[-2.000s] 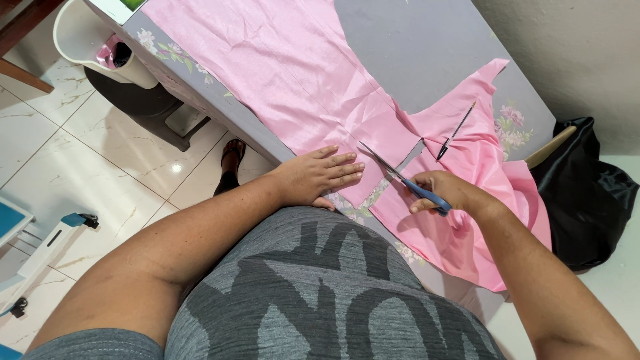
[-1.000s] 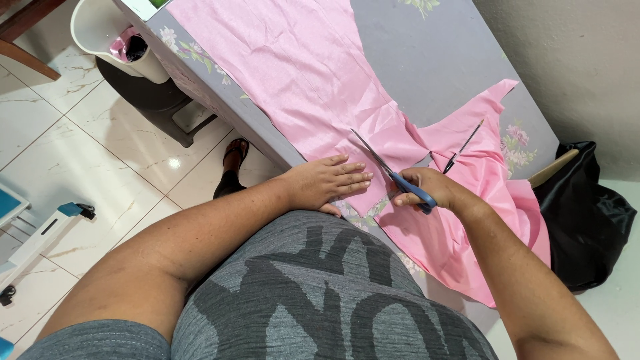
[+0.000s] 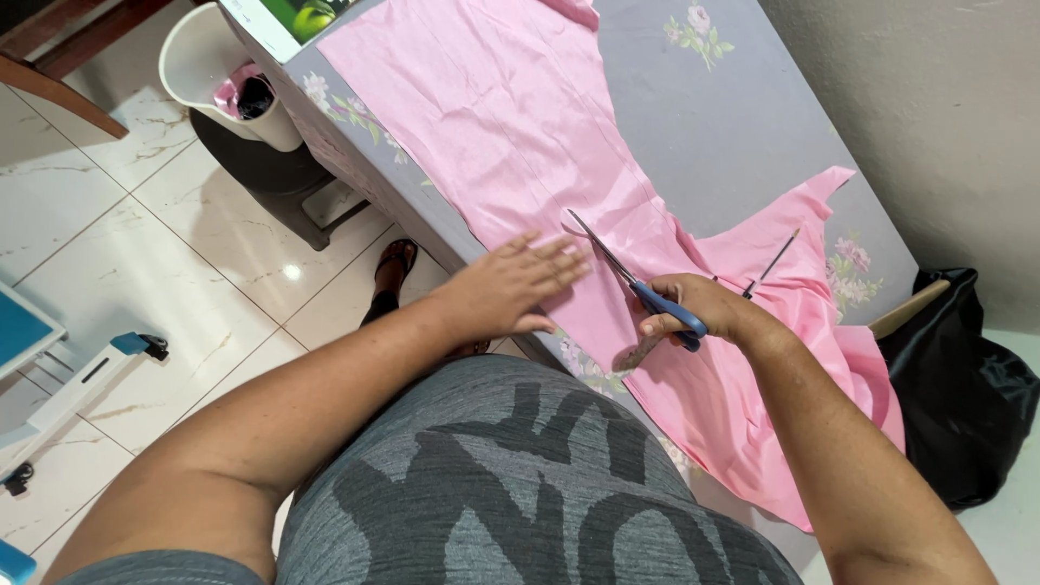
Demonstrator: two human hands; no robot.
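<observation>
Pink satin-like fabric (image 3: 504, 122) lies wrinkled across the table, with faint lines along it and one part hanging over the near edge. My right hand (image 3: 691, 309) grips the blue handles of a pair of scissors (image 3: 630, 276); their blades lie over the fabric, pointing up and left, and look nearly closed. My left hand (image 3: 520, 284), slightly blurred, is over the fabric's near edge, left of the blades, fingers spread and holding nothing. Just beyond my right hand, a pen (image 3: 772, 264) rests on the bunched fabric. A gap in the fabric shows below the scissors.
The table's grey floral cover (image 3: 707, 106) shows beyond the fabric. A white bin (image 3: 191, 65) with scraps stands on a dark stool (image 3: 260, 166) at the left. Black fabric (image 3: 959, 390) hangs at the right corner. A printed sheet or box (image 3: 284, 24) lies at the top edge.
The scissors and my right hand have shifted up and left relative to the pen. The blades, apart two seconds ago, are now nearly together. My left hand's fingers have spread somewhat.
</observation>
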